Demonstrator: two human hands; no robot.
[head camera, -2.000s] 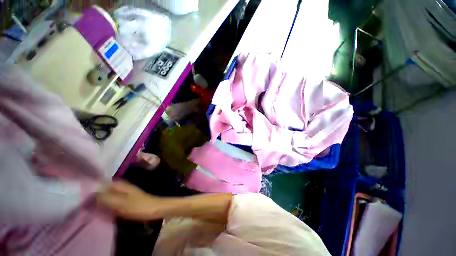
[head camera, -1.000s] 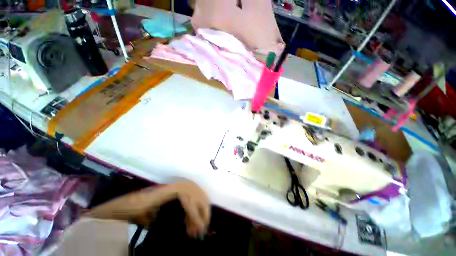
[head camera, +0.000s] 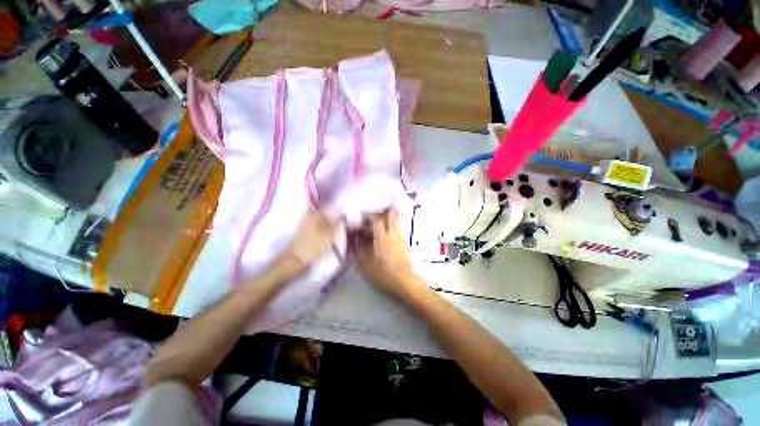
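Note:
A pink garment body (head camera: 250, 158), pale side up with darker pink seam lines, lies spread on the white table left of the sewing machine (head camera: 617, 241). My left hand (head camera: 315, 241) and my right hand (head camera: 383, 245) are close together on its right part, pinching bunched cloth between them. The fingertips are blurred, so the exact grip is hard to see. The presser foot area (head camera: 462, 250) is right of my right hand, with no cloth under it.
Black-handled scissors (head camera: 573, 301) lie under the machine arm, with small snips (head camera: 625, 316) to their right. A pink pen holder (head camera: 533, 125) stands on the machine head. A brown board (head camera: 375, 66) lies behind the garment. Pink cloth (head camera: 75, 366) is heaped at lower left.
The view has swung from the right-side basket to the table. The garment now lies on the table, where bare white surface showed before. Both hands have come onto it.

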